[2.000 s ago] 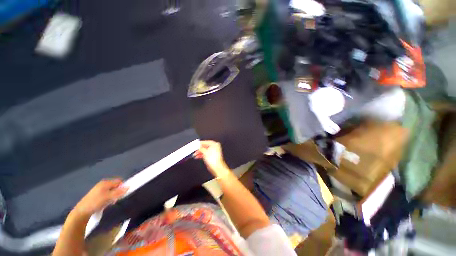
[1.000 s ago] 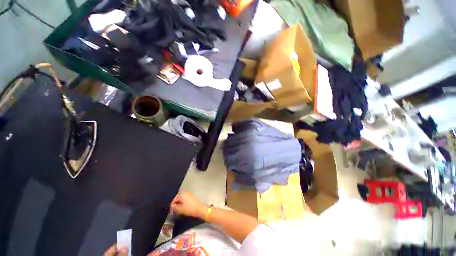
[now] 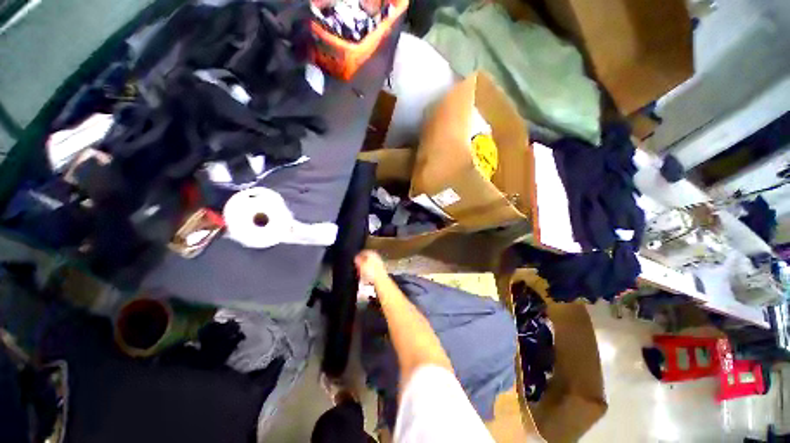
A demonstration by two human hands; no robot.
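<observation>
My right hand [image 3: 368, 266] is stretched out over the greyish-blue garment bundle [image 3: 468, 324], beside the black roll [image 3: 346, 268]. The fingers are small and blurred, and I cannot tell whether they hold anything. My left hand is out of the picture. The bundle lies in a carton, partly hidden by my forearm. A white tape roll [image 3: 261, 219] lies flat on the grey side table [image 3: 320, 195], its loose end pointing right.
Black scraps [image 3: 199, 112] heap the side table, with an orange basket [image 3: 359, 43] at its far end. Open cartons [image 3: 476, 156] stand beyond the bundle. A brown round container [image 3: 143, 326] sits by the black pressing table [image 3: 156, 398]. Red plastic items [image 3: 693, 359] stand at far right.
The view has swung toward the side table and cartons. My right hand has moved from the pressing table's edge to the bundle. My left hand and the white strip have left the picture.
</observation>
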